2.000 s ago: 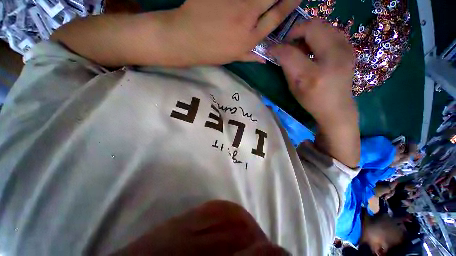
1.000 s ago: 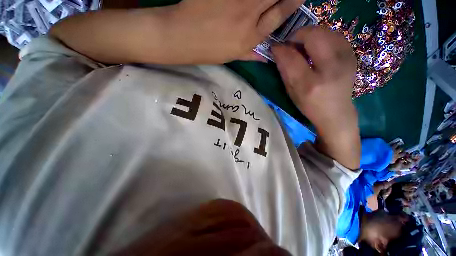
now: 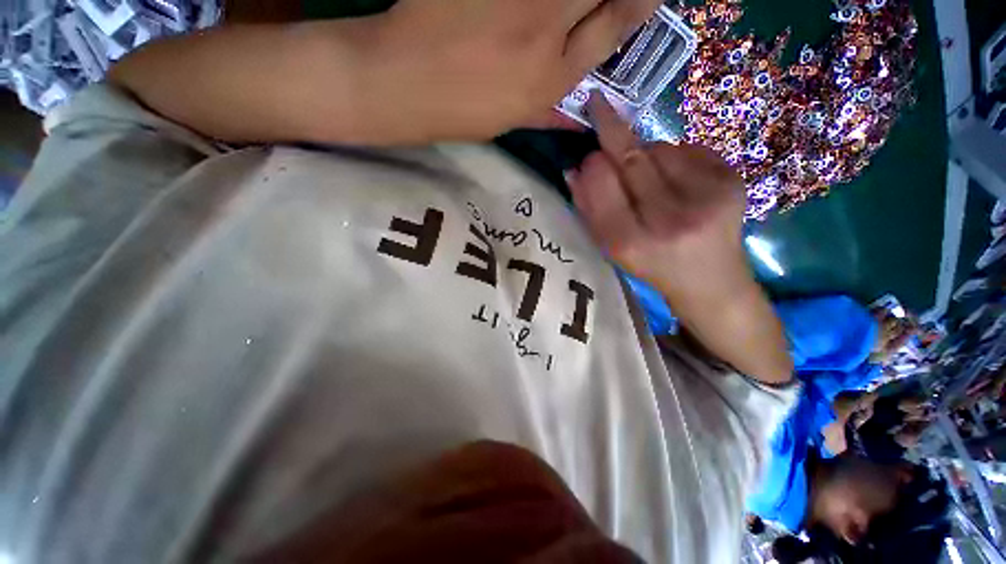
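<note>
A pale plastic housing (image 3: 653,57) with a rectangular opening lies at the top centre, its narrow solid end towards me. My left hand (image 3: 496,55) comes from the left, partly cut off by the top edge, and holds the housing; its fingertips are hidden. My right hand (image 3: 660,198) has its index finger stretched onto the housing's narrow end, with the other fingers curled. Whether it holds a small part cannot be told. A ring-shaped pile of shiny copper-coloured pieces (image 3: 772,110) lies just right of the housing.
The dark green surface (image 3: 899,231) is edged by a pale grey rail (image 3: 955,66). Many pale housings (image 3: 77,44) are heaped at the upper left. Another person in blue (image 3: 822,331) is at the lower right. A blurred brown shape (image 3: 441,512) covers the bottom centre.
My right hand has moved down and back from the housing, its index finger now stretched onto the end. More of the housing and pile shows. My left hand has hardly moved.
</note>
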